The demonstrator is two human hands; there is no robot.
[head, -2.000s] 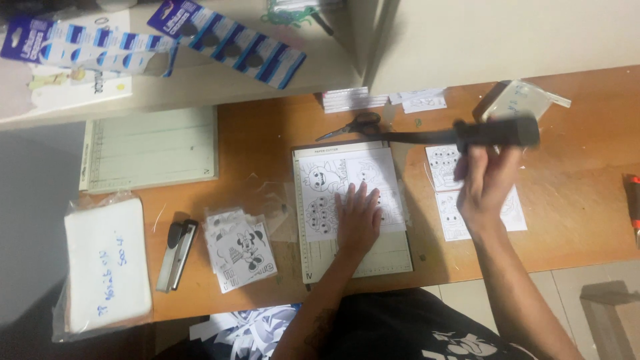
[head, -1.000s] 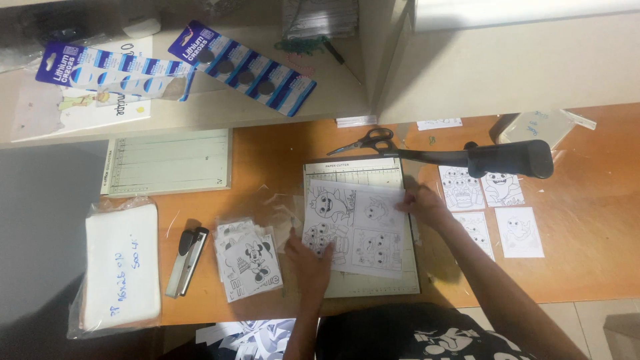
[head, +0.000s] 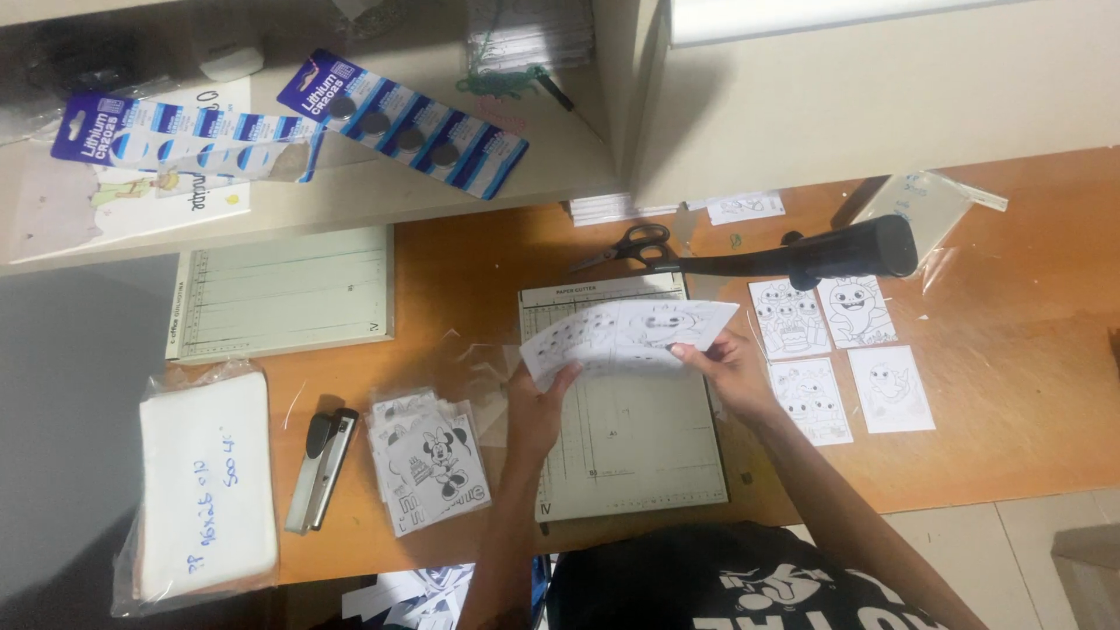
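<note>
Both hands hold a printed sheet of line drawings (head: 626, 337) above a paper cutter (head: 647, 437). My left hand (head: 538, 402) grips the sheet's left end with the thumb on top; my right hand (head: 731, 372) pinches its right end. The sheet is bent and tilted. At the cutter's top right, its black blade arm (head: 770, 258) is raised. Black-handled scissors (head: 643, 245) lie just above the cutter. Several cut drawing cards (head: 827, 359) lie to the right of my right hand. A pile of bagged drawing cards (head: 433, 468) is left of my left hand.
A stapler (head: 322, 468) and a plastic-wrapped white stack with handwriting (head: 208, 490) lie at the left. Behind them is a second cutter board (head: 284, 293). A shelf (head: 525, 188) with button-cell battery packs (head: 411, 127) overhangs the table. Paper scraps (head: 420, 595) are below the table edge.
The sheet, flat on the cutter two seconds ago, has been lifted and turned. My right hand has let go of the cutter's blade arm, which it held two seconds ago, and now grips the sheet.
</note>
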